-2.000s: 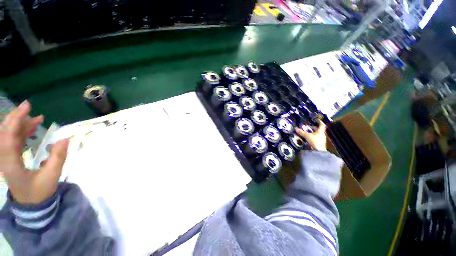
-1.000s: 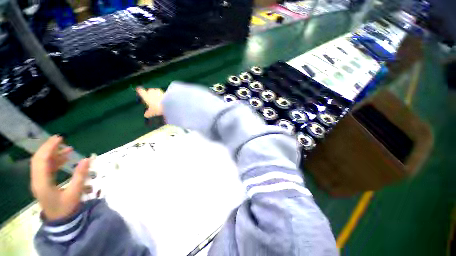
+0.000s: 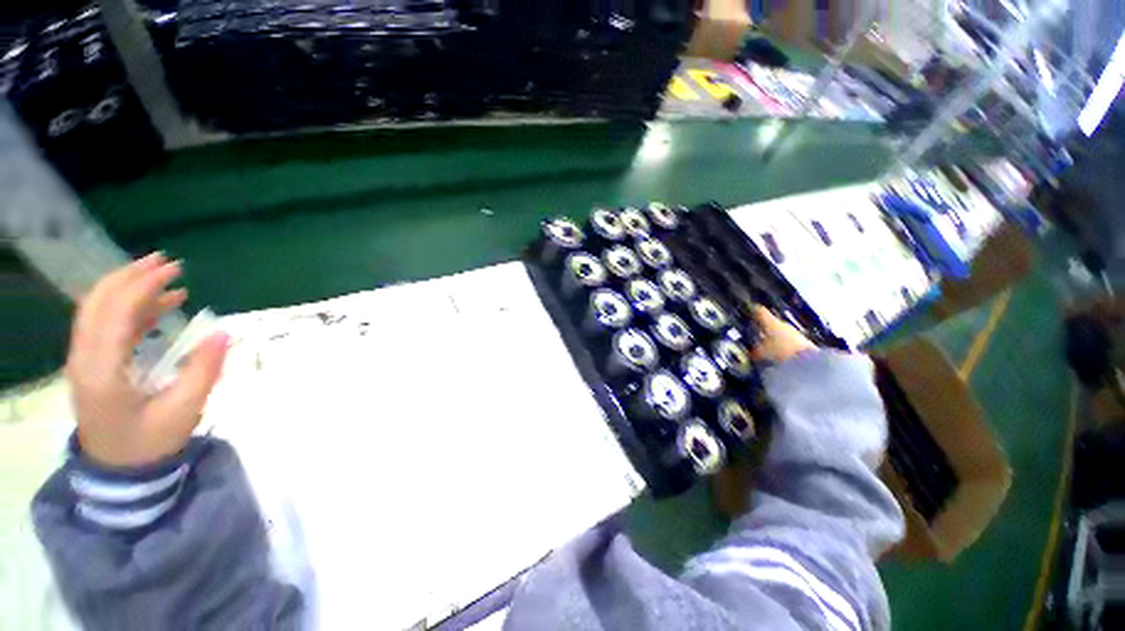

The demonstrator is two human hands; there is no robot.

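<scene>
A black tray (image 3: 626,431) at centre right holds rows of black cylindrical units (image 3: 667,394) standing upright, with pale rings around dark centres. My right hand (image 3: 781,338) is over the tray's right part, fingers down among the pockets. Its fingertips are partly hidden, and I cannot tell whether they grip a unit. My left hand (image 3: 138,370) is raised at the left, above the white work sheet's left end, with fingers curved. A thin pale strip (image 3: 183,350) shows between its fingers and thumb, blurred.
The white work sheet (image 3: 407,431) lies left of the tray. A green belt (image 3: 370,210) runs beyond it, with stacked black trays (image 3: 432,62) behind. Printed sheets (image 3: 827,247) lie beyond the tray. An open carton (image 3: 968,456) stands at right. A metal post (image 3: 62,234) rises at left.
My right hand reached left over the belt, then came back to the tray. The unit that stood on the belt at first no longer shows there. My left hand stays raised with the pale strip.
</scene>
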